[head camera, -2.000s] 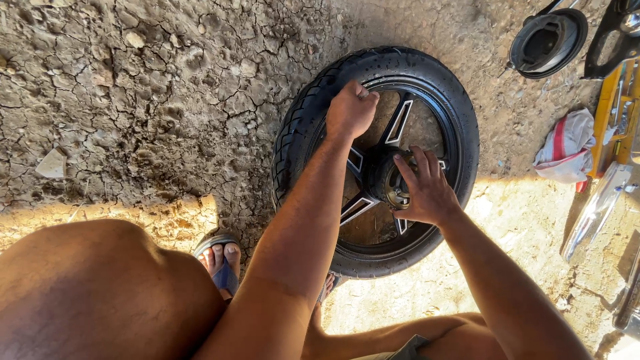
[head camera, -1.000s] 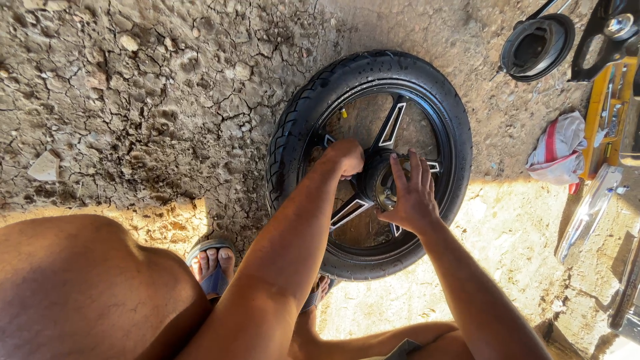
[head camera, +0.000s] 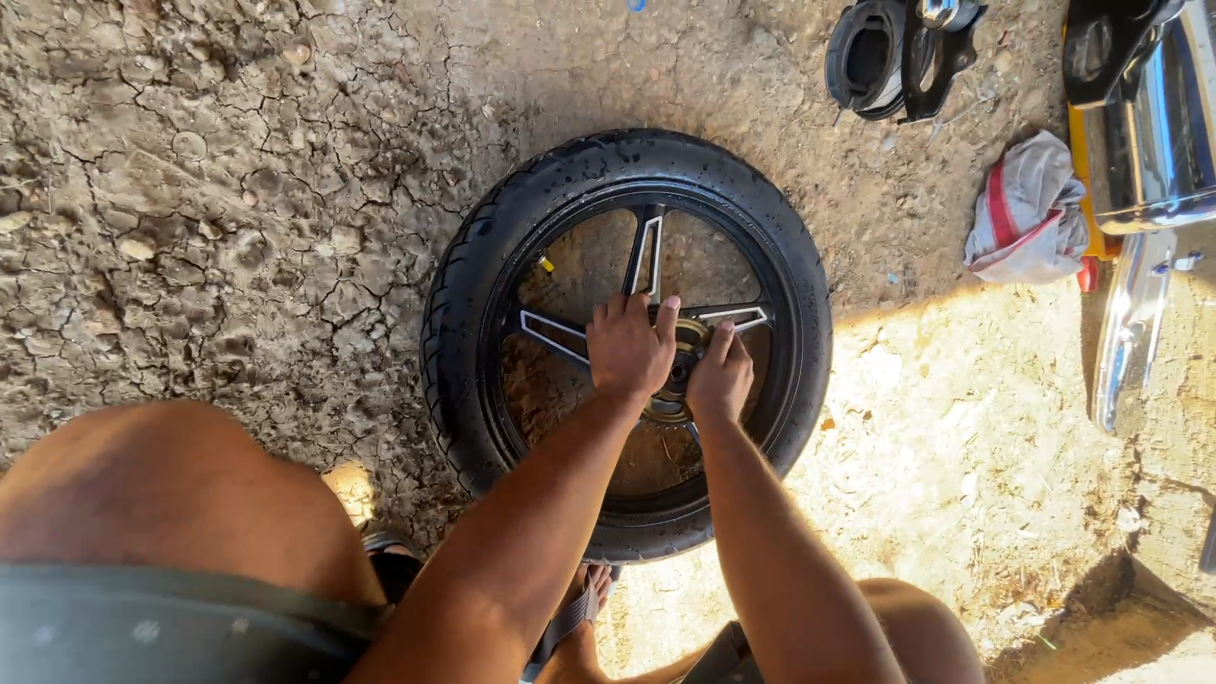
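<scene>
A motorcycle wheel with a black rubber tyre (head camera: 812, 323) lies on its side on the dirt. Its black alloy rim has spokes with white outlines. Both hands are at the hub (head camera: 680, 373), one on each side of it. My left hand (head camera: 631, 347) rests on the hub's left part, thumb and fingers pointing up. On the right part lies my right hand (head camera: 722, 375), its fingers bent over the edge. The fingertips' undersides are hidden, so their grip cannot be told. A small yellow piece (head camera: 546, 264) shows inside the rim at the upper left.
Cracked dirt (head camera: 237, 190) spreads to the left. At the upper right are a round black part (head camera: 866, 57) and a black bracket (head camera: 936, 66). Further right lie a white and red cloth (head camera: 1031, 214), a chromed part (head camera: 1154, 142) and a shiny long piece (head camera: 1130, 332). My sandalled feet are below the tyre.
My left hand has come from the rim and spoke area onto the hub. My right hand has stayed near the hub, its fingers now bent more. The view has shifted.
</scene>
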